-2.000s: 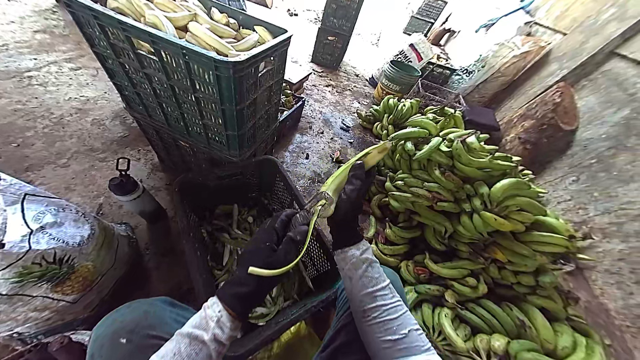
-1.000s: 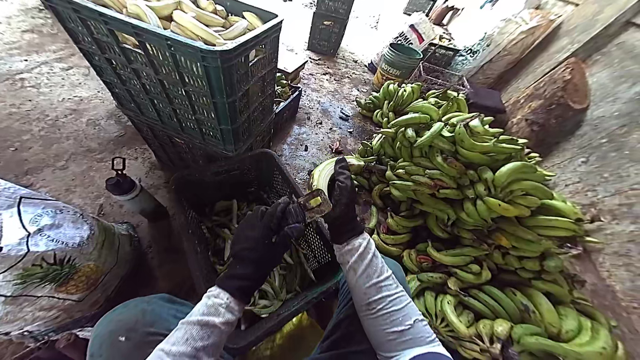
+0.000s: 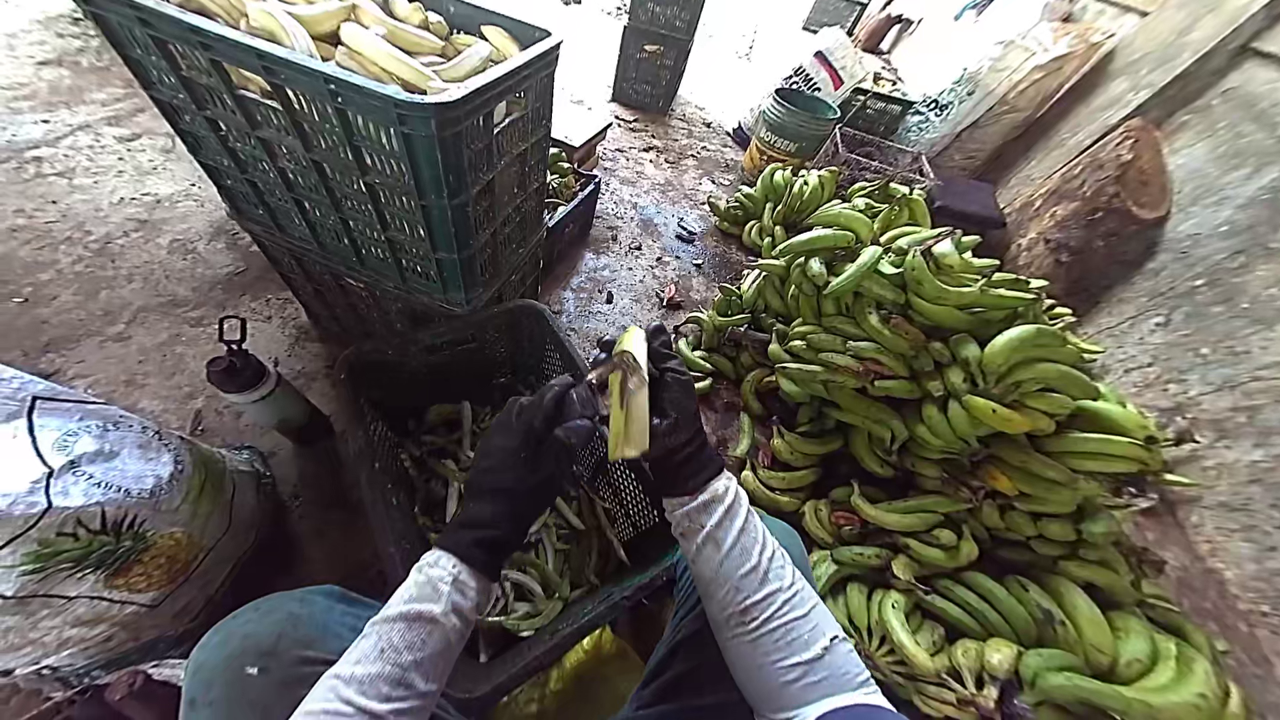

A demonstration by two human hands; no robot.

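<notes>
In a dark glove, my left hand (image 3: 515,465) is closed around a small peeling tool (image 3: 592,388), mostly hidden by the fingers. Its head touches a partly peeled green plantain (image 3: 625,362), which my gloved right hand (image 3: 678,425) grips from the right side. A strip of peel (image 3: 628,415) hangs down from the fruit. Both hands are above the right side of a black plastic crate (image 3: 375,440) between my knees, and green peels (image 3: 550,570) lie inside it. To the right, a large pile of green plantains (image 3: 880,370) covers the floor.
A green crate (image 3: 440,200) of peeled plantains (image 3: 390,50) stands on another crate at the upper left. Near my left knee are a bottle (image 3: 280,400) and a printed sack (image 3: 110,500). A bucket (image 3: 795,125) and a cut log (image 3: 1090,210) stand beyond the pile.
The fruit now points up and away, with a peel strip hanging from it; two seconds ago it was slanted, with a long thin strip curling below my left hand.
</notes>
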